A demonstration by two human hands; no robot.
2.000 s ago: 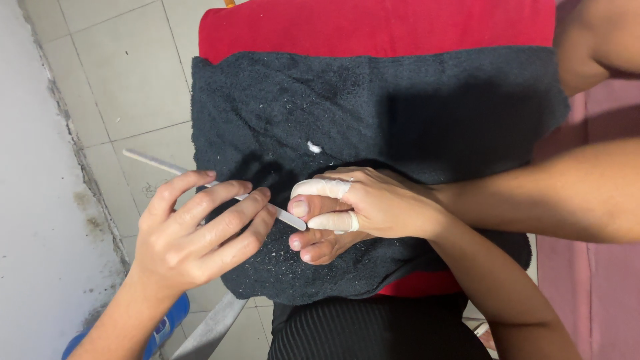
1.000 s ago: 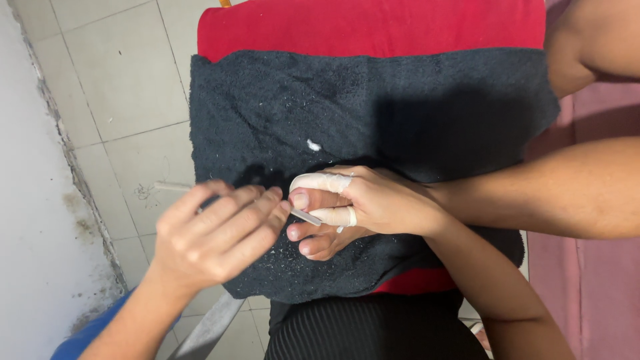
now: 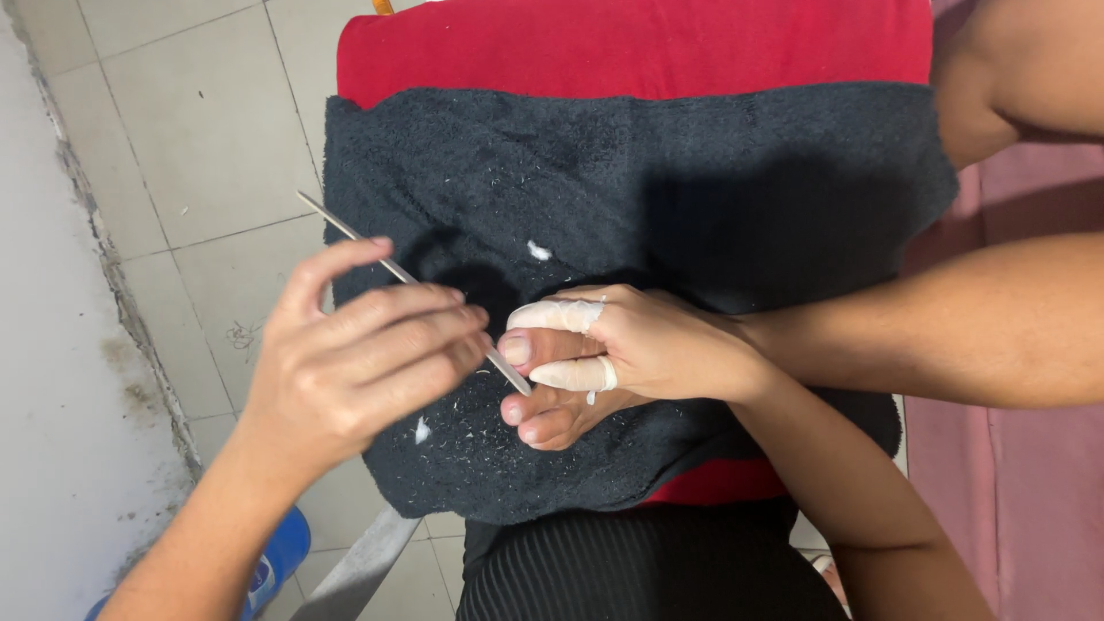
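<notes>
My left hand holds a long, thin nail file, its lower end at the toes of another person's bare foot, close beside the big toe. Across the top of the foot lies my right hand, gripping it, with the thumb and a finger on either side of the big toe. White finger covers wrap that thumb and finger. Under the foot is a dark grey towel with pale dust and small white tufts on it.
A red cloth shows beneath the towel. The other person's legs come in from the right, over a pink seat. At the left are a white wall and floor tiles; a blue container stands low at the left.
The file was lower and flatter behind my left hand a second ago; its far end now points up more steeply. My right hand keeps its hold on the foot.
</notes>
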